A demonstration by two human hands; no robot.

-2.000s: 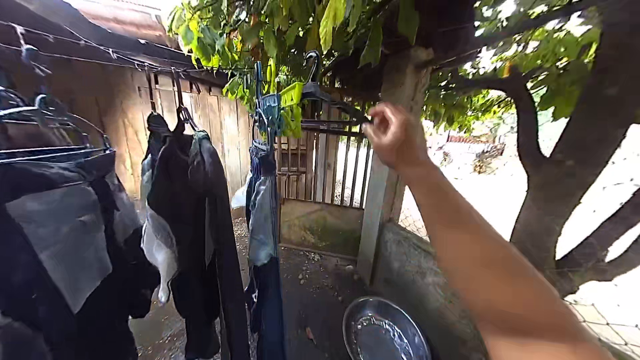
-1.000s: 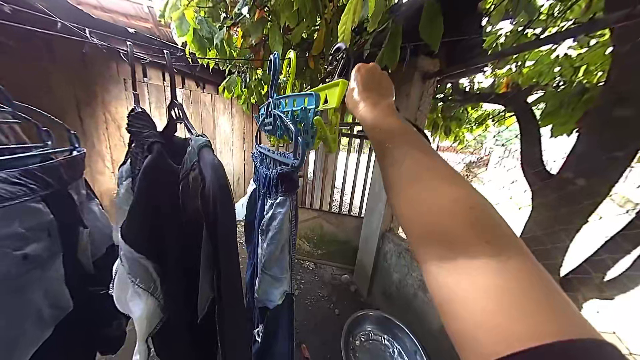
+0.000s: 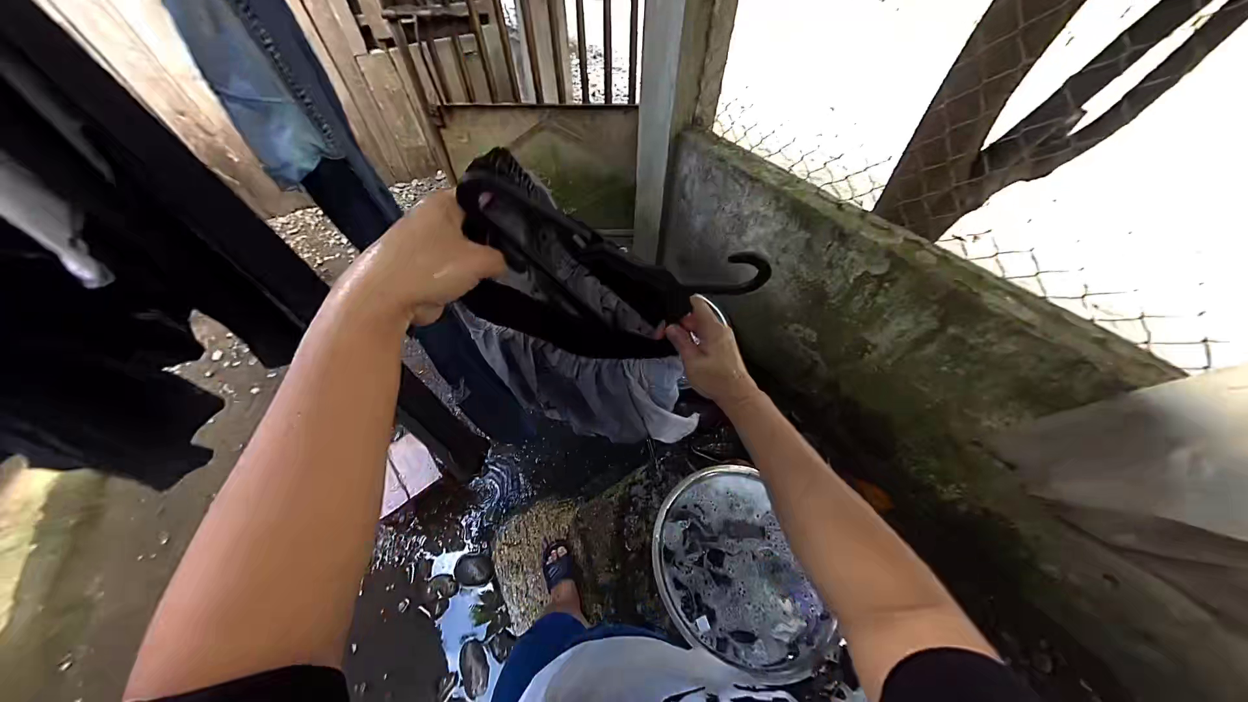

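Observation:
A black plastic clothes hanger (image 3: 624, 258) is held out in front of me, its hook pointing right. A garment with a dark waistband and a grey, gathered lower part (image 3: 595, 390) hangs below it. My left hand (image 3: 434, 255) grips the hanger's left end together with the dark cloth. Near the hook, my right hand (image 3: 710, 356) pinches the waistband with thumb and fingers. How the cloth is fixed to the hanger cannot be told.
Dark clothes (image 3: 88, 322) and blue jeans (image 3: 268, 107) hang at the left. A round metal basin (image 3: 746, 575) of sudsy water stands by my feet. A mossy concrete wall (image 3: 829, 263) with wire mesh runs along the right. Wet stones (image 3: 475, 568) lie below.
My right hand has come down from the raised hangers and now holds cloth by a black hanger. My left hand has come into view. The view has tilted down.

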